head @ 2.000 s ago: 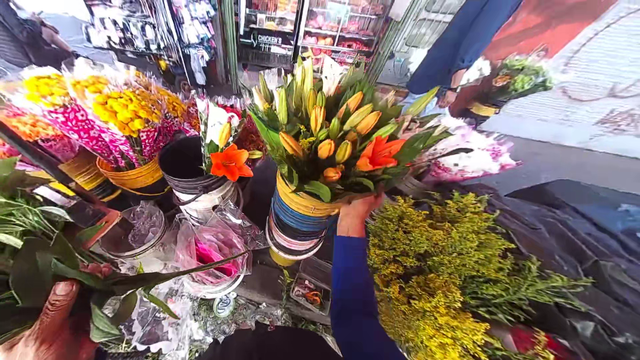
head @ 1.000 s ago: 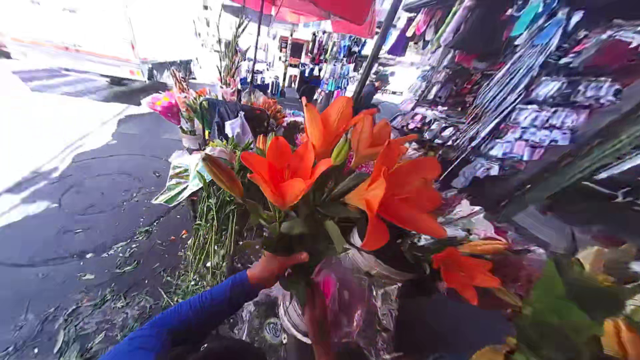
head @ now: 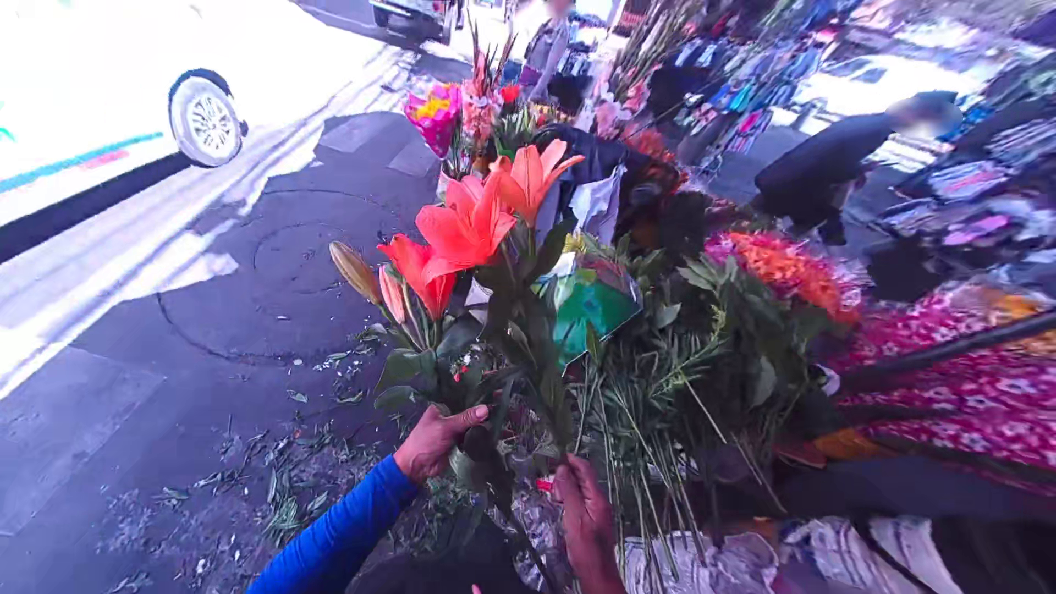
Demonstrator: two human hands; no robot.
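In the head view my left hand (head: 437, 441), in a blue sleeve, is closed around the leafy stems of orange lilies (head: 470, 227). Several blooms are open above it, and a closed bud (head: 355, 271) leans out to the left. My right hand (head: 584, 507) is lower and to the right, its fingers and thumb closed on a lily stem (head: 554, 404) whose leaves rise beside the others. A small red object (head: 544, 485) shows at its fingertips; what it is cannot be told. Leaves hide part of the stems between my hands.
Long cut greenery (head: 643, 412) lies to the right, beside a green sheet (head: 598, 309). Orange and pink flowers (head: 784, 268) and patterned wrapping (head: 949, 371) are farther right. Leaf scraps (head: 285, 495) litter the pavement. A vehicle wheel (head: 206, 120) stands upper left; a person (head: 833, 165) bends at upper right.
My right hand has left the bucket of lilies where it was two seconds ago. Both hands are now on lily stems, farther apart than one second ago. The view has swung left toward the street.
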